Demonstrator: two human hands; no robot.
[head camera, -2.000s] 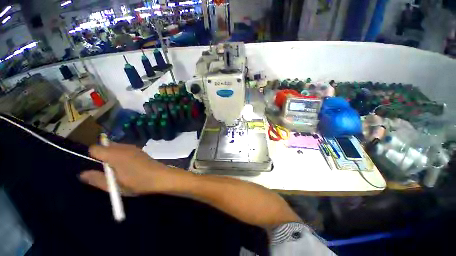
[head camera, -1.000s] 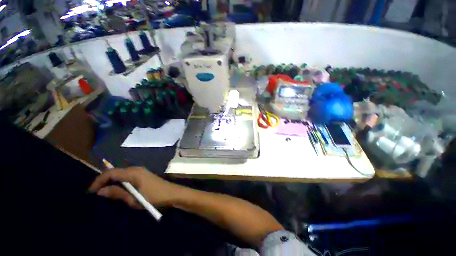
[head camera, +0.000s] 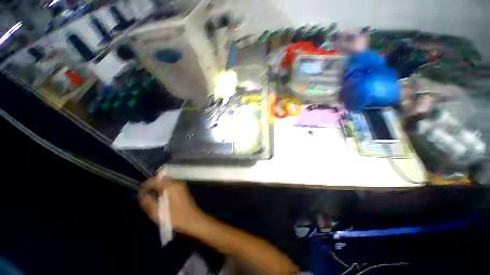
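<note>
My right hand (head camera: 174, 203) is blurred, left of centre, with its forearm reaching in from the lower right. It holds a slim white stick, like a marking pencil (head camera: 165, 219), which points down. Its fingertips touch the edge of a dark navy garment (head camera: 70, 215). The garment fills the lower left, with pale piping lines running diagonally towards the hand. Whether the fingers also grip the cloth is unclear. My left hand is not in view.
A sewing machine (head camera: 174, 59) with a lit needle area stands behind a white table edge (head camera: 322, 180). Right of it are scissors (head camera: 285, 107), a control panel (head camera: 317, 75), a blue bag (head camera: 370, 80) and a phone (head camera: 380, 124). A paper sheet (head camera: 148, 130) lies left.
My right hand has moved right and slightly down, and the pencil has turned steeper. The view has shifted and tilted. More of the garment's piped edge shows at the left.
</note>
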